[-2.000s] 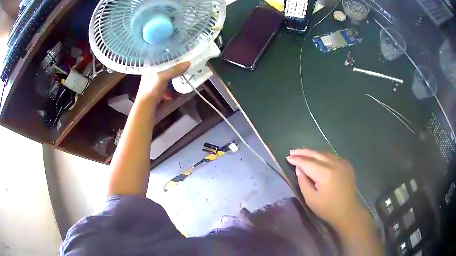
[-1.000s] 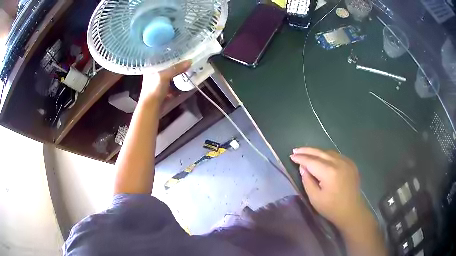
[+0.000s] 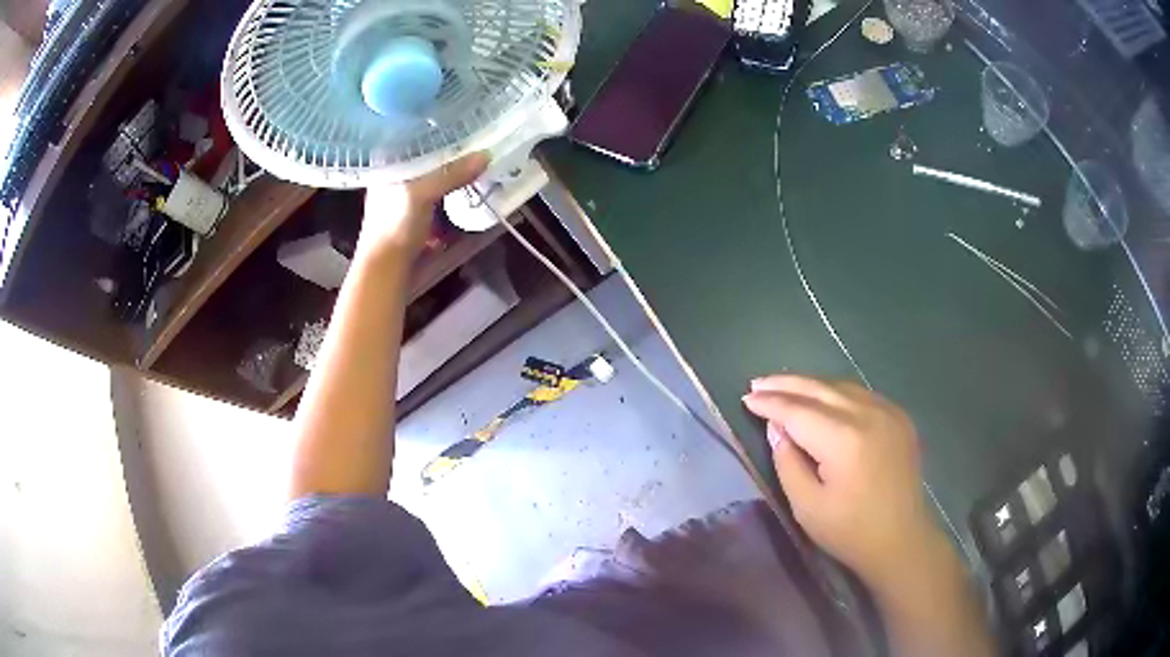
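Note:
A white desk fan with pale blue blades and hub (image 3: 402,80) is at the upper left, its base at the bench edge. My left hand (image 3: 417,203) is on the lower back of the fan cage near the base; the fingers are mostly hidden behind the cage. The white fan cord (image 3: 597,315) runs from the base along the bench edge. My right hand (image 3: 834,449) rests at the near bench edge with fingers loosely curled and nothing visible in it.
The green mat (image 3: 680,244) holds a dark smartphone (image 3: 656,87), a keypad phone (image 3: 766,28), a blue circuit board (image 3: 873,94), a white stick (image 3: 978,186), tweezers (image 3: 1010,281), clear cups (image 3: 1014,103) and black handsets (image 3: 1042,552). Brown shelves (image 3: 237,276) stand at left.
The view has shifted slightly, and the fan and my left hand sit almost where they were. My right hand stays at the bench edge.

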